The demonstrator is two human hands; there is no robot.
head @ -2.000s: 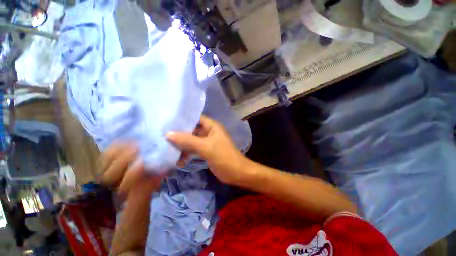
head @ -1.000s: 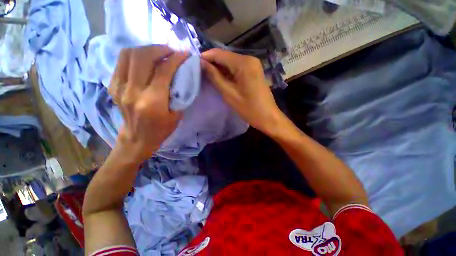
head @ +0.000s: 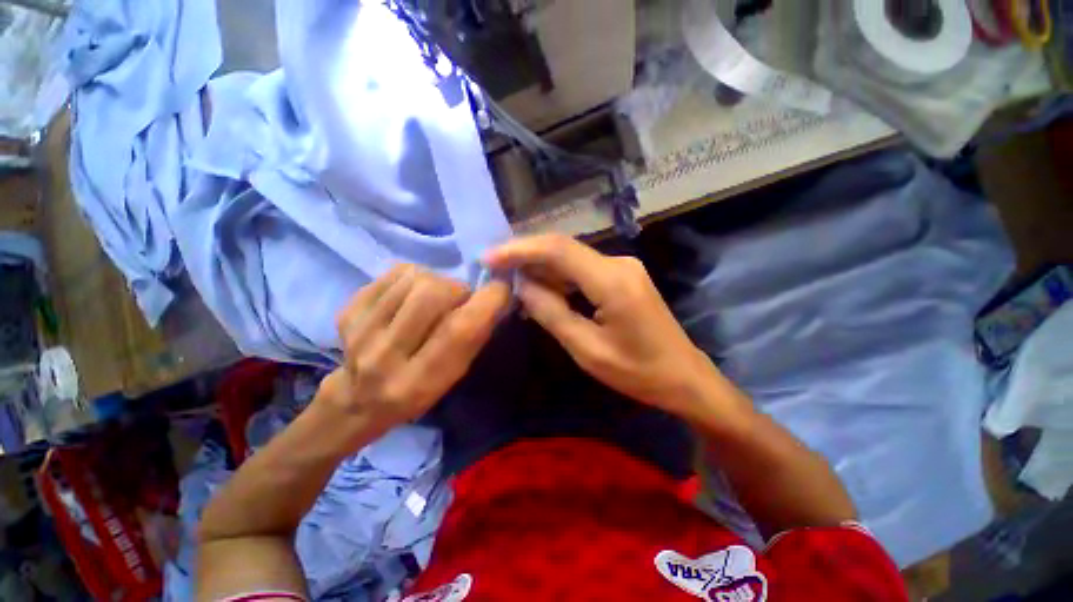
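Observation:
A light blue garment (head: 294,200) lies over the machine table and stretches from the needle area down to my hands. It is washed out by the lamp near the needle. My left hand (head: 412,335) grips its near edge with bent fingers. My right hand (head: 600,312) pinches the same edge between thumb and index finger, close beside the left fingertips. The cloth between the fingertips is mostly hidden. The sewing machine head (head: 577,59) stands just beyond, at the top centre.
A ruler-marked bed edge (head: 753,147), a white tape roll (head: 913,29) and a loose tape strip (head: 753,77) are at upper right. Flat blue panels (head: 847,353) lie at right. Crumpled blue garments (head: 365,506) lie below left. Red and yellow loops (head: 1031,18) show at top right.
Both hands have come down and back from the needle area towards the body, drawing the cloth edge with them. The garment now lies stretched between the needle area and the hands.

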